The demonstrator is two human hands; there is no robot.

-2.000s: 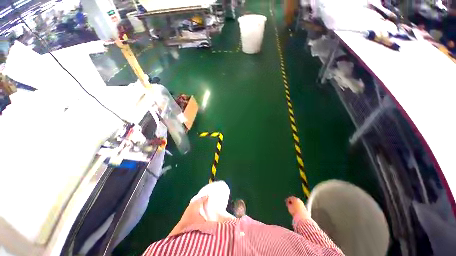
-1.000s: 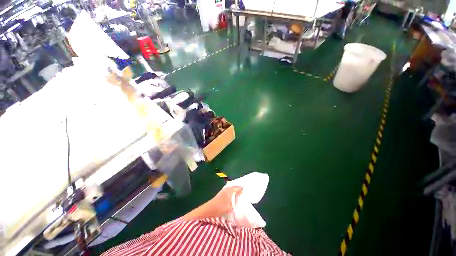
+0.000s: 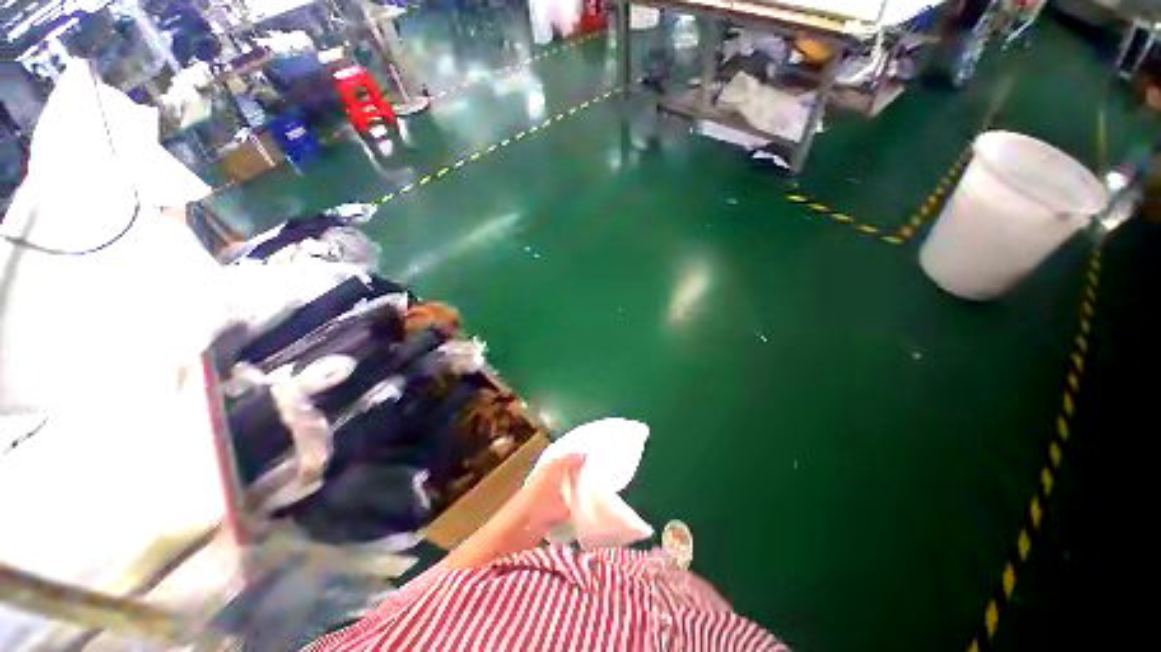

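Observation:
A folded bright white fabric piece (image 3: 611, 453) is held in the air in front of the striped shirt, low in the middle of the view. My left hand (image 3: 548, 494) is closed around it, with part of the fabric above the hand and part hanging below. The fingers are blurred and partly hidden by the fabric. My right hand is not in view.
At left stand a white-covered table (image 3: 115, 344), dark cloth bundles (image 3: 344, 420) and a cardboard box (image 3: 490, 489) with brown pieces. A white bin (image 3: 999, 223) stands at right by yellow-black tape. A metal-legged table (image 3: 815, 115) and red stool (image 3: 365, 102) are farther back.
The view has moved forward and turned; the box and bundles are nearer, and the bin has shifted right. My right hand, seen two seconds ago, has left view. My left hand keeps the white piece.

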